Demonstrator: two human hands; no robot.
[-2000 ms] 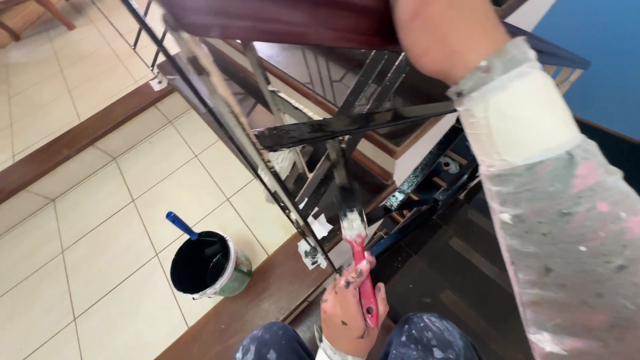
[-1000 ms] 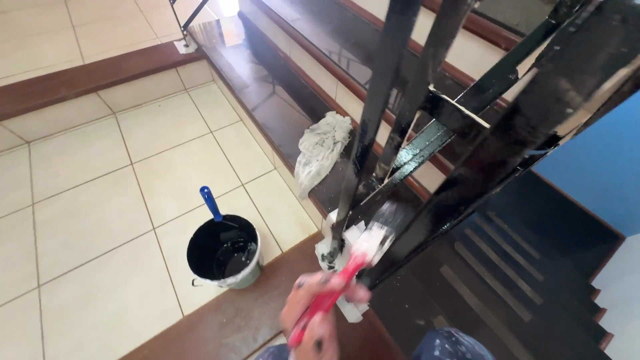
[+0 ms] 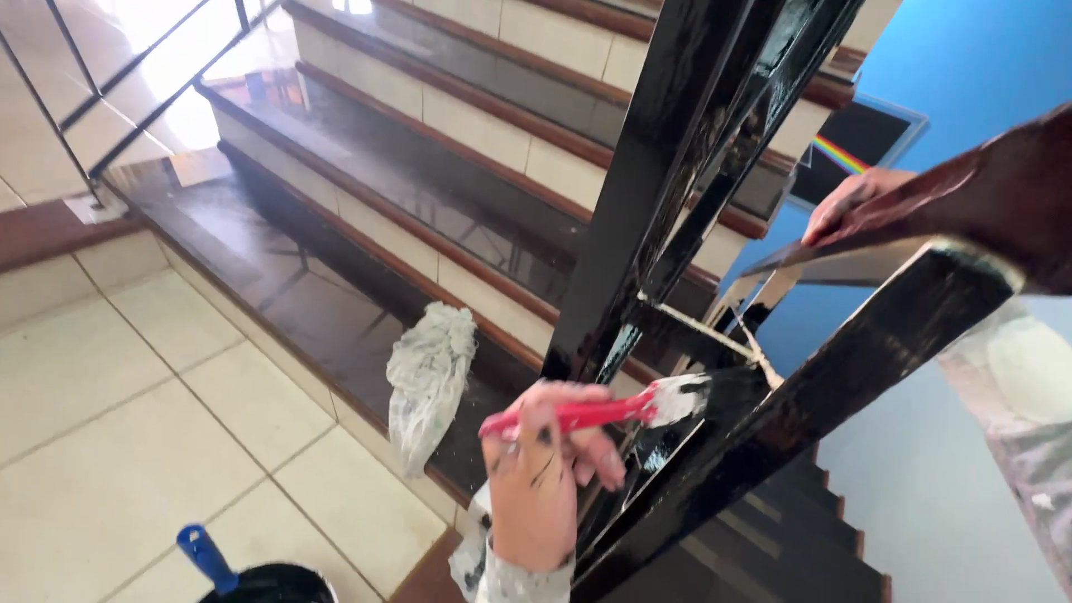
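Note:
My left hand [image 3: 540, 469], smeared with dark paint, holds a red-handled paintbrush [image 3: 599, 410]. Its pale, paint-caked ferrule lies against a black metal bar [image 3: 729, 394] of the stair railing, and the bristle tips blend with the black surface. On the right, my right hand [image 3: 854, 201] grips the dark red handrail [image 3: 997, 201] from its far side; the rail hides part of the hand and wrist. Wet-looking black paint shines on the railing posts [image 3: 653, 176], with pale unpainted edges at some joints. At the bottom left is a bucket of black paint [image 3: 276, 582] with a blue handle [image 3: 205, 557] sticking out.
A crumpled translucent plastic bag [image 3: 431, 381] lies on a dark stair tread [image 3: 335, 310]. Brown-edged steps rise behind the railing, and more stairs [image 3: 779, 544] descend at the lower right. Cream floor tiles [image 3: 142, 419] lie to the left; a framed picture [image 3: 863, 146] hangs on the blue wall.
The view has shifted strongly. The brush in my left hand has moved from low by the post's foot to a bar between the railing's black members. My right hand, out of view one second ago, shows again.

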